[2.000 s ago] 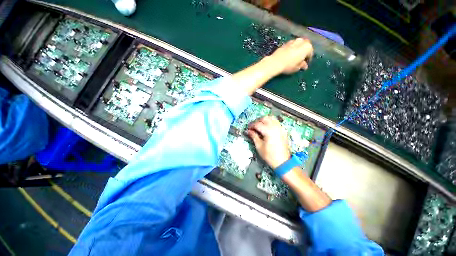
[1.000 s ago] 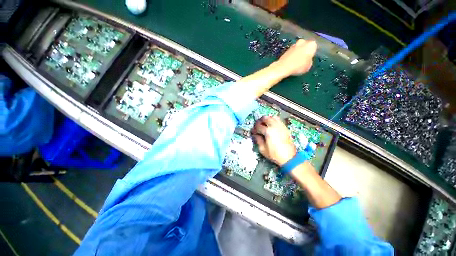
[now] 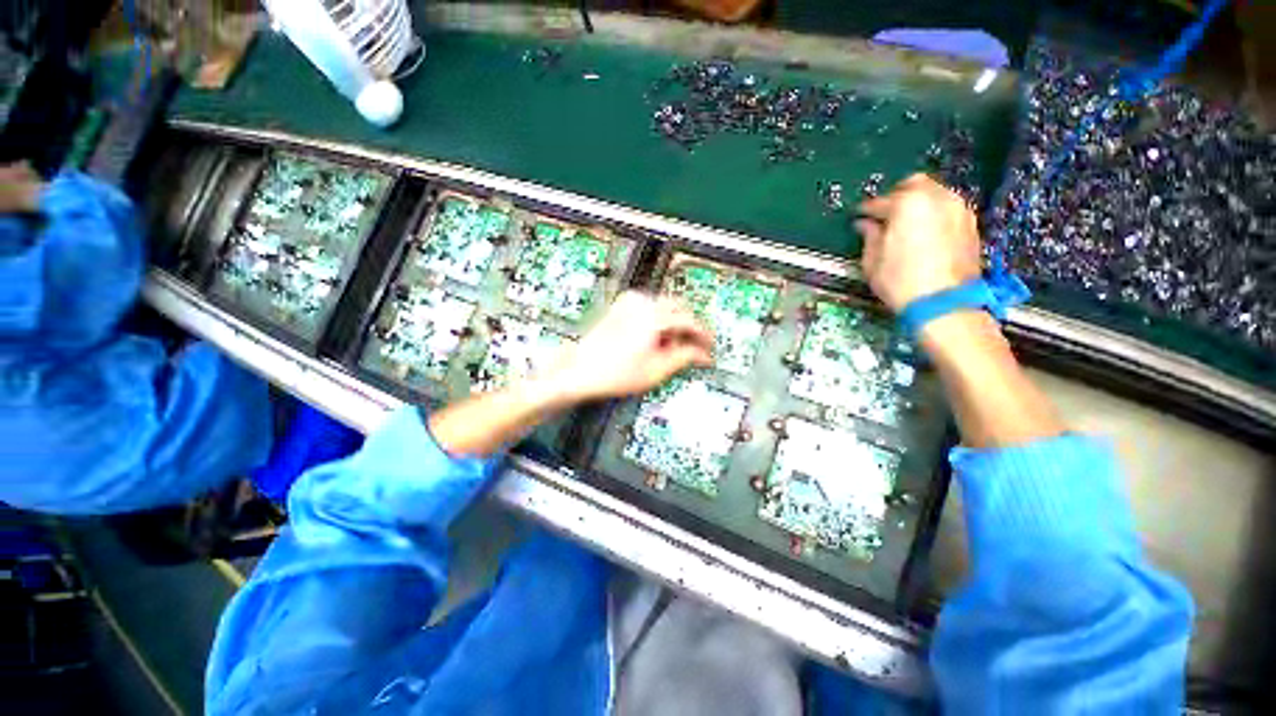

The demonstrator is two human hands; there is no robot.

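Note:
My left hand (image 3: 637, 346) is over the left side of the nearest pallet (image 3: 763, 399), fingers curled together above a green circuit board (image 3: 689, 431). Whether its fingertips hold a small part cannot be told. My right hand (image 3: 921, 245), with a blue wrist strap (image 3: 954, 304), is at the mat edge behind the rail. Its fingertips point down beside scattered dark components (image 3: 835, 192); a part between them cannot be made out. A larger loose component pile (image 3: 742, 112) lies on the green mat (image 3: 560, 154). The pallet bears several boards.
More pallets with boards (image 3: 455, 241) lie to the left on the conveyor, its pale rail (image 3: 630, 543) nearest me. A wide mass of components (image 3: 1147, 210) is at the right. A white fan (image 3: 367, 42) stands on the mat. Another person's blue sleeve (image 3: 98, 378) is at the left.
My left hand has drawn back from the loose pile to above the boards. My right hand has left the boards and moved up to the mat. The view has shifted left, showing more fan.

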